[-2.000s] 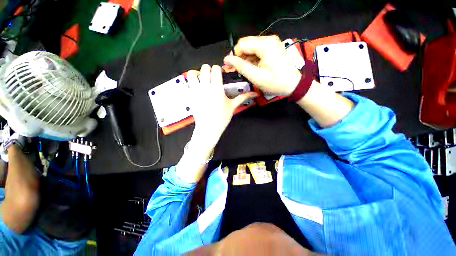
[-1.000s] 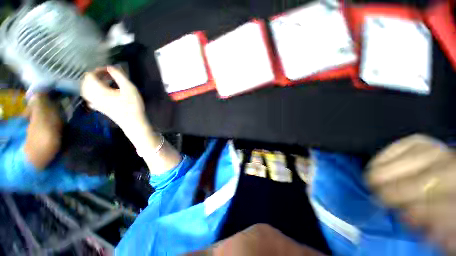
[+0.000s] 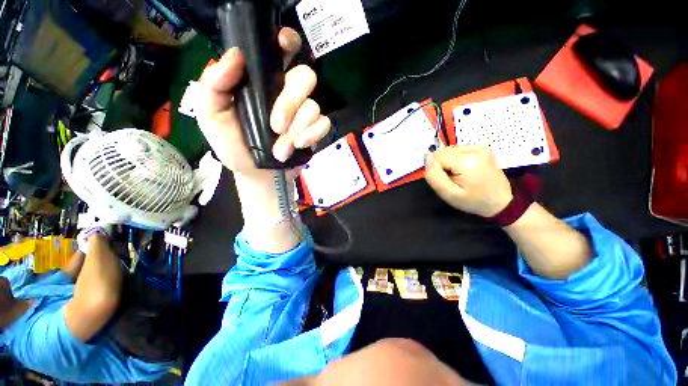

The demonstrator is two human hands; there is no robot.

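Note:
My left hand (image 3: 264, 113) is raised at the upper left, wrapped around the black handle of the barcode scanner (image 3: 251, 75); the scanner's top is cut off by the picture's edge. White square units lie in a row on orange-red pads: one on the left (image 3: 332, 175), one in the middle (image 3: 401, 142) and one with many small holes on the right (image 3: 502, 131). My right hand (image 3: 469, 179), with a dark red wrist band, is curled at the middle unit's right edge, over the gap to the right unit. Its fingertips are hidden, so I cannot tell whether it holds anything.
A white printed paper (image 3: 332, 26) is at the top. A white fan (image 3: 136, 175) stands left, near another person's arm (image 3: 96, 283). A black mouse (image 3: 608, 66) sits on an orange pad (image 3: 554, 79). A red object (image 3: 671, 151) is at the right edge. Thin cables cross the mat.
My left hand has moved from beside the fan to the upper left and now holds the scanner. My right hand has moved from the lower right to the units. The view has shifted.

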